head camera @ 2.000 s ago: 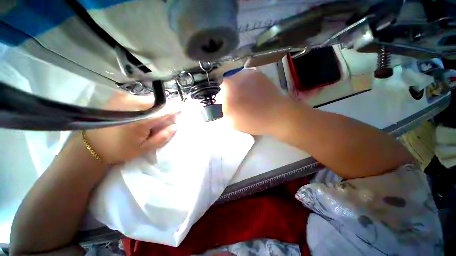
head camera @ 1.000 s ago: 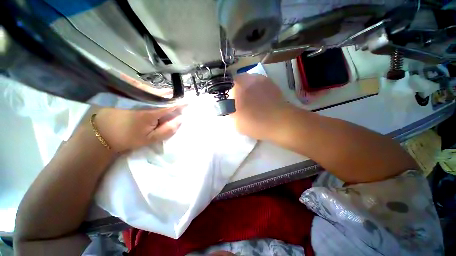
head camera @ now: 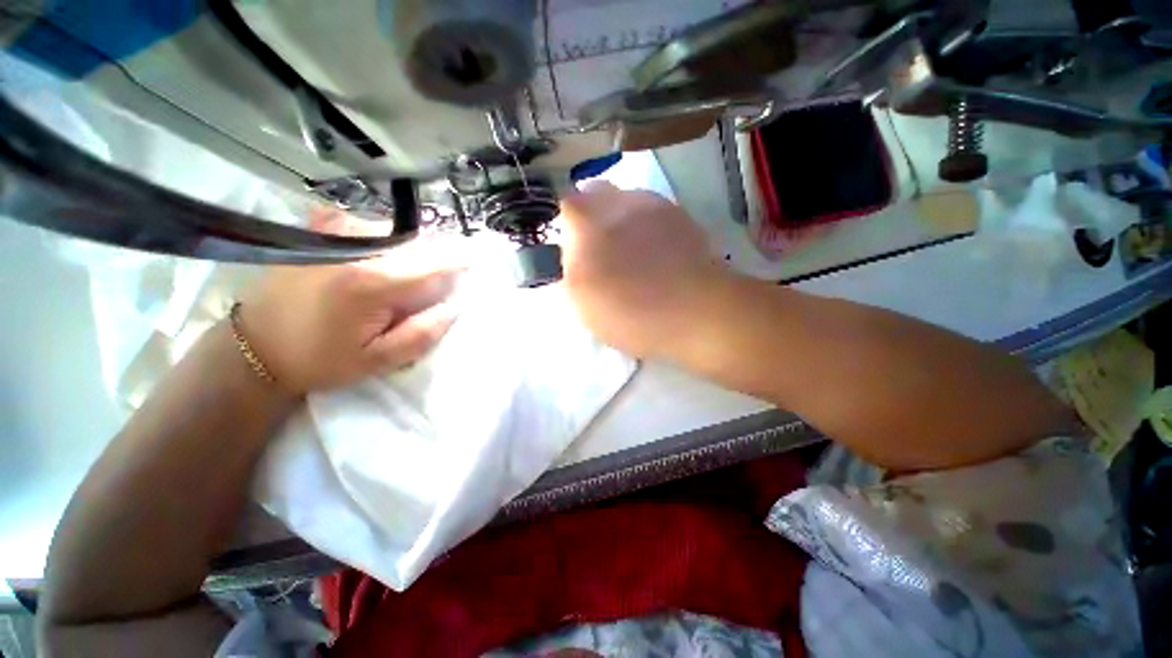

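White fabric (head camera: 399,469) lies under the sewing machine head (head camera: 424,77), overexposed near the needle, its lower corner hanging over the table edge. My left hand (head camera: 347,321) rests flat on the fabric left of the bright spot, fingers pointing to it. My right hand (head camera: 630,264) is curled at the right of the bright spot, its fingertips partly lost in glare, so its grip is unclear. The tension dial (head camera: 537,265) with its dark coil spring stands between the hands. The needle and presser foot are hidden by glare.
A black rectangle with a red edge (head camera: 823,165) lies right of the machine. A small blue object (head camera: 595,167) shows behind my right hand. White scraps (head camera: 1060,212) lie at the table's right end. A grey measuring strip (head camera: 668,453) runs along the front edge, above red cloth (head camera: 617,566).
The fabric's lower corner has drawn up toward the machine and left. The view has shifted slightly. Both hands stay beside the bright spot.
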